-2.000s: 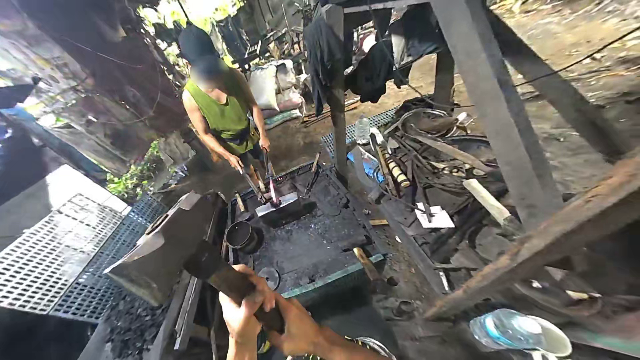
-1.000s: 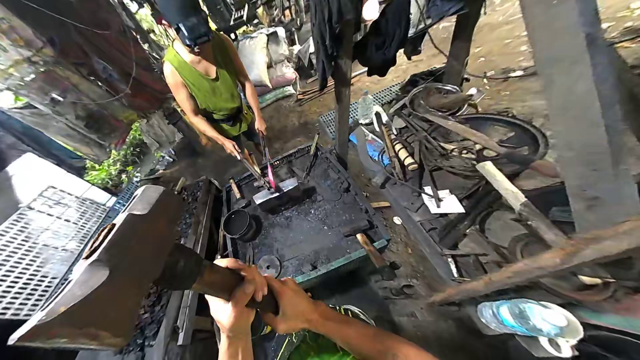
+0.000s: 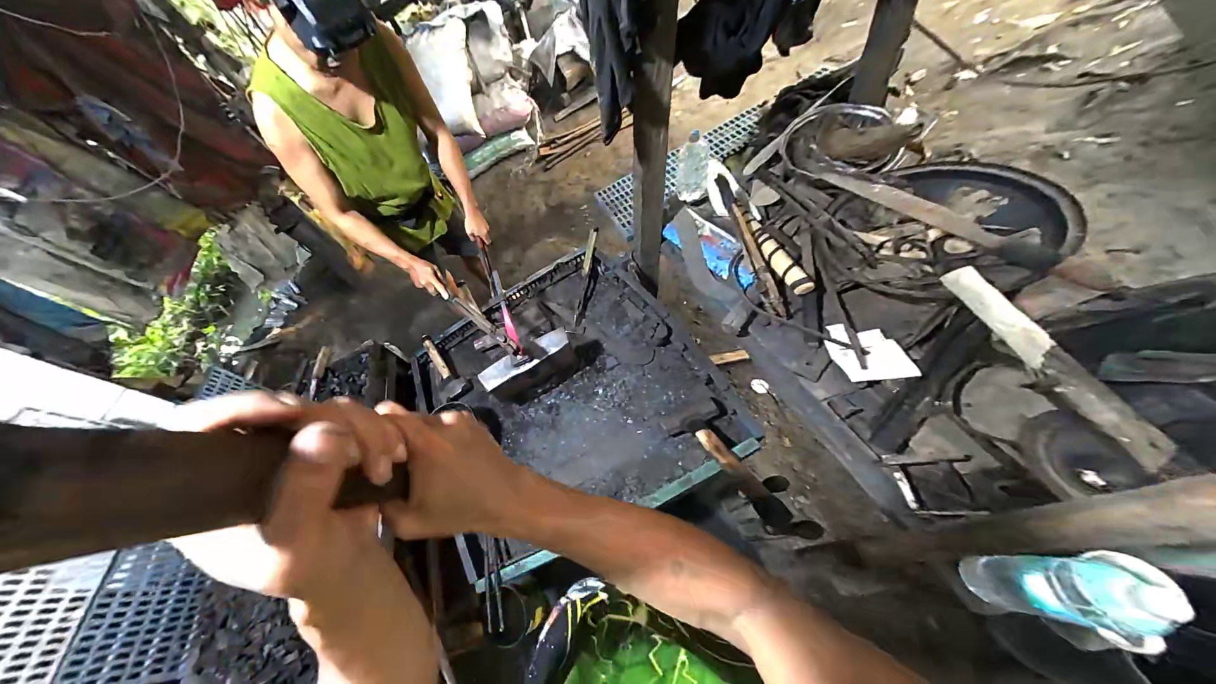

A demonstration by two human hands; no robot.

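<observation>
My left hand [image 3: 304, 484] and my right hand [image 3: 456, 470] are wrapped side by side around the dark wooden handle [image 3: 133, 484] of a sledgehammer, raised at the left of the view; its head lies outside the frame. Beyond them, a steel anvil block [image 3: 530, 366] stands on a soot-black work table [image 3: 608, 427]. A co-worker in a green sleeveless top [image 3: 351, 142] holds tongs [image 3: 475, 318] and a second tool at the block. A glowing pink-red metal piece [image 3: 510, 328] is at its top face.
A small hammer [image 3: 442, 366] lies left of the anvil, another wooden-handled hammer [image 3: 727, 456] at the table's right front edge. Scrap metal and a round pan [image 3: 1007, 209] lie at right, near a wooden beam [image 3: 1045, 522] and a plastic bottle [image 3: 1078, 594]. A post [image 3: 654, 142] rises behind the table.
The hammer's head, in view at the left before, has gone out of the frame, and my hands have come up closer to the camera. The co-worker still holds the tools at the anvil block.
</observation>
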